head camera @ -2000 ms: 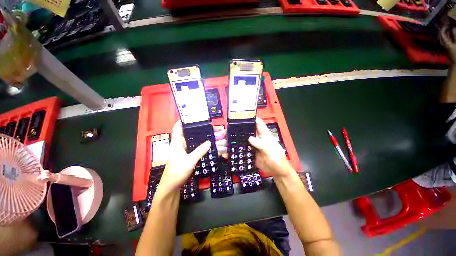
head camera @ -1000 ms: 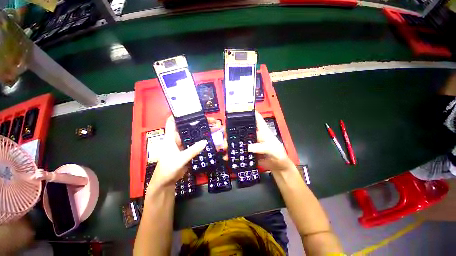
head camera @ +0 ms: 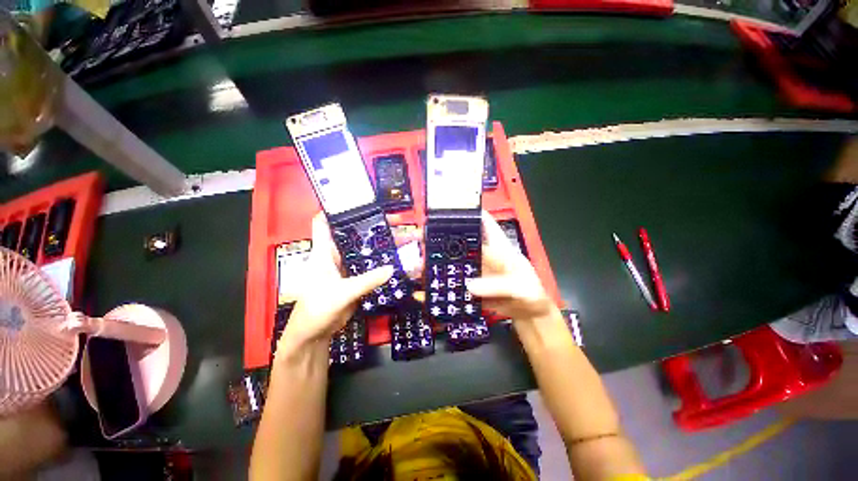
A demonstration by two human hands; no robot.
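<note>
My left hand [head camera: 325,291] holds an open flip phone [head camera: 337,174], tilted to the left, its thumb on the keypad. My right hand [head camera: 508,282] holds a second open flip phone [head camera: 456,160], nearly upright in view, its thumb at the keypad's right edge. Both upper screens are lit white with a dark block near the top. Both phones are above a red phone tray [head camera: 287,202]. Closed phones lie in the tray's far pockets, and open phones with white-numbered keypads lie along its near side. The fingers behind the held phones are mostly hidden.
A pink fan [head camera: 33,324] stands at left with a smartphone [head camera: 117,387] on its base. A small loose part [head camera: 161,243] lies left of the tray. Two red pens [head camera: 656,270] lie at right. A red stool [head camera: 696,390] stands beyond the near edge. Another person's sleeve [head camera: 842,221] shows far right.
Since the first frame, both held phones have shifted slightly left and up in view, and the left one tilts more. Since the second, the thumbs have moved only slightly.
</note>
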